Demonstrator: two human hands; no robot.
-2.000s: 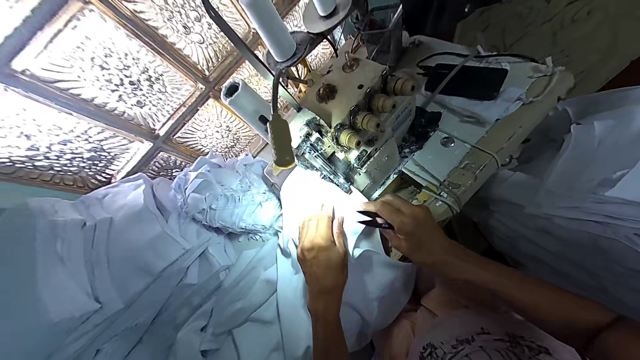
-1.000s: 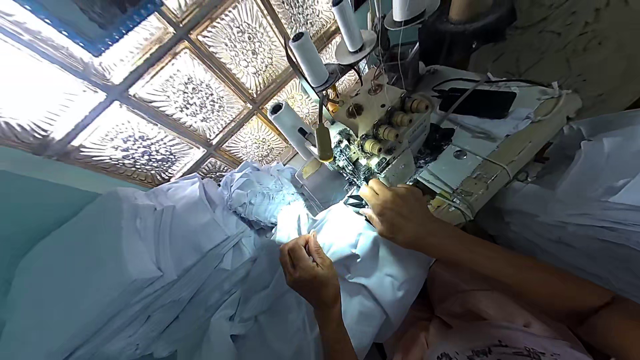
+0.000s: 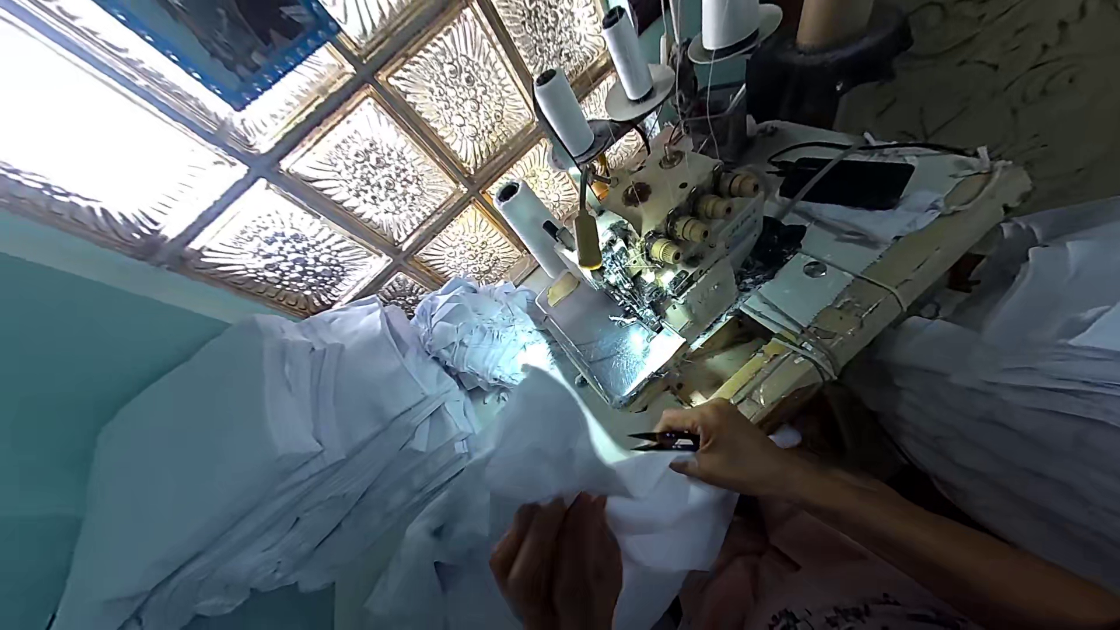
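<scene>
My left hand (image 3: 560,560) grips a piece of white fabric (image 3: 560,437) at the bottom centre, its fingers closed over the cloth. In my right hand (image 3: 726,446) is a pair of thread snips (image 3: 667,441), the blades pointing left over the fabric's edge and slightly apart. Beyond both hands stands an overlock sewing machine (image 3: 691,236) with a lit needle area. Its metal cloth plate (image 3: 612,341) is uncovered, and the fabric hangs nearer to me than the plate.
Stacked white cloth (image 3: 289,437) lies at left, beside a crumpled bundle (image 3: 481,332). More white cloth (image 3: 1032,385) is at right. Thread cones (image 3: 564,114) rise behind the machine. A dark phone-like object (image 3: 847,183) rests on the worn table (image 3: 875,324). A glass-block window (image 3: 376,166) stands behind.
Both hands have moved back from the machine toward me, the left one bringing the fabric off the plate. The snips remain in my right hand. The view has shifted.
</scene>
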